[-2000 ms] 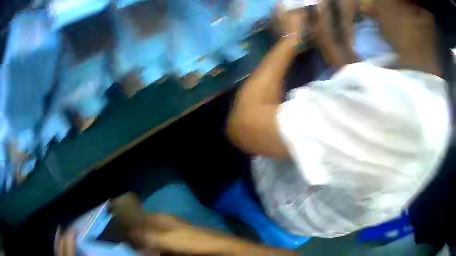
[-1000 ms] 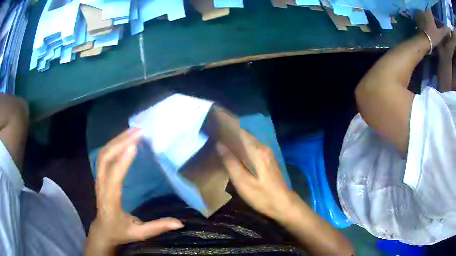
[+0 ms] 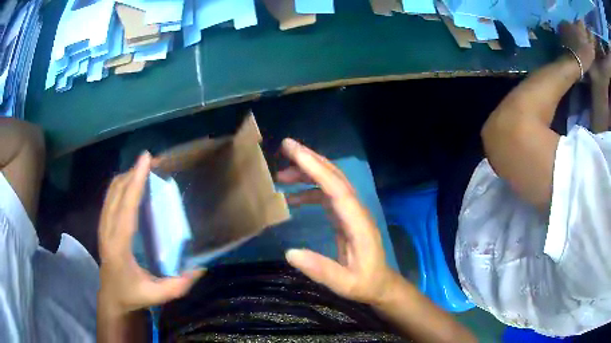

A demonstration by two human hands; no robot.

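An erected carton is held over my lap, its open end facing me and showing plain brown board inside. A white and light-blue flap stands at its left side, and a brown flap sticks out at its right. My left hand grips the carton's left side, fingers behind and thumb at the lower edge. My right hand is just right of the carton with fingers and thumb apart, not touching it.
Flat carton blanks lie in stepped layers along the dark-green worktop. A blue stool stands at right. A person in white sits at the right, and another person's arm and white sleeve are at the left.
The carton has turned so its open brown inside faces me. My left hand has closed on its left side. My right hand has come off the carton and opened.
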